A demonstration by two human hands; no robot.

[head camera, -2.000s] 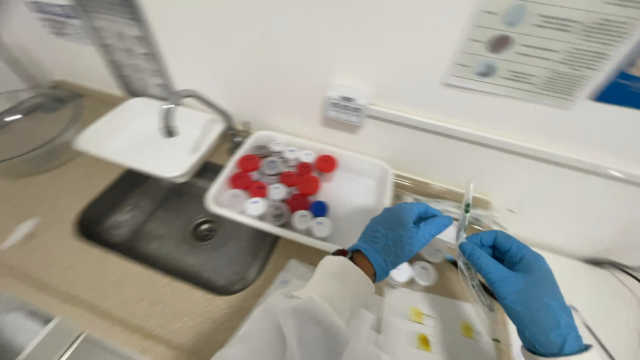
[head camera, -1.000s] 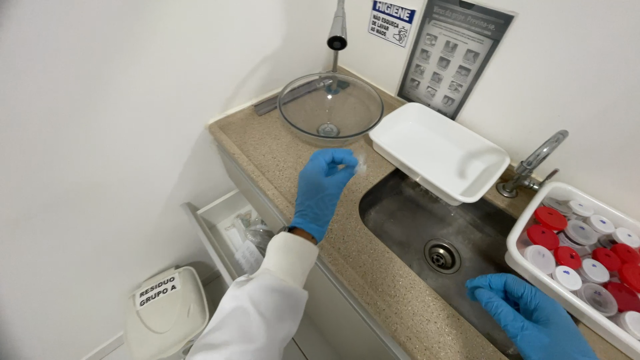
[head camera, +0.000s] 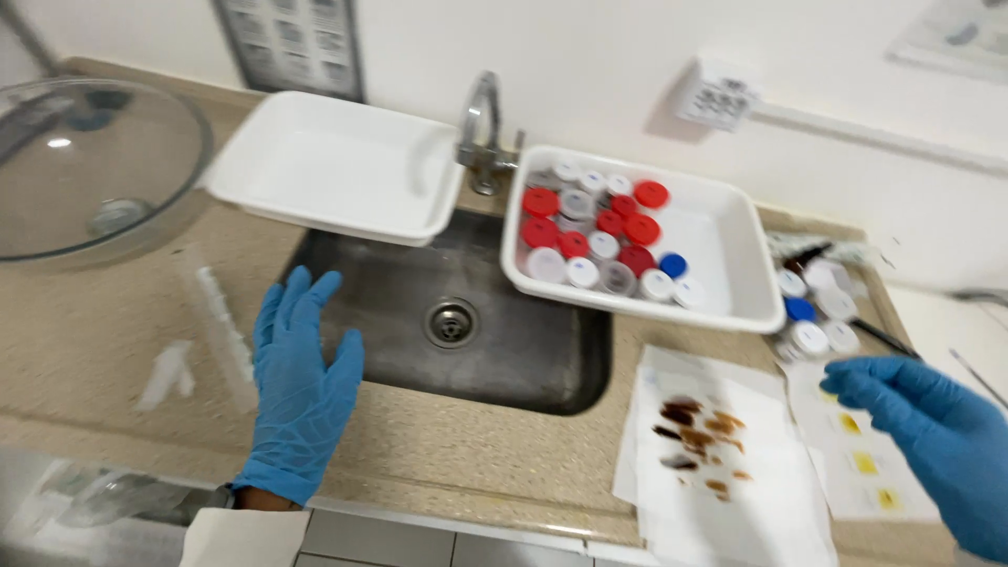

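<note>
My left hand [head camera: 303, 386], in a blue glove, is spread with nothing in it, over the counter beside the front left of the steel sink [head camera: 378, 339]. A clear strip [head camera: 224, 323] and a crumpled translucent piece [head camera: 168, 374] lie to its left. My right hand [head camera: 921, 433], also gloved, is at the right edge, fingers bent, above a white sheet with several yellow-stained slides [head camera: 865, 462]; whether it holds anything cannot be told. Left of it lies white paper [head camera: 732, 520] with brown and dark red smears. A white tray [head camera: 709, 228] holds lidded specimen cups [head camera: 642, 229].
An upturned-looking white tray [head camera: 331, 169] overlaps the sink's back left, beside the chrome faucet [head camera: 482, 142]. A large glass bowl [head camera: 102, 173] stands far left. More lidded cups [head camera: 809, 339] and a dark stick [head camera: 886, 339] are at right. An open drawer [head camera: 102, 504] is below left.
The view has swung left, then back right. My left hand, with fingers closed together a second ago near the bowl, is now spread beside the sink. My right hand has moved right, over the slides.
</note>
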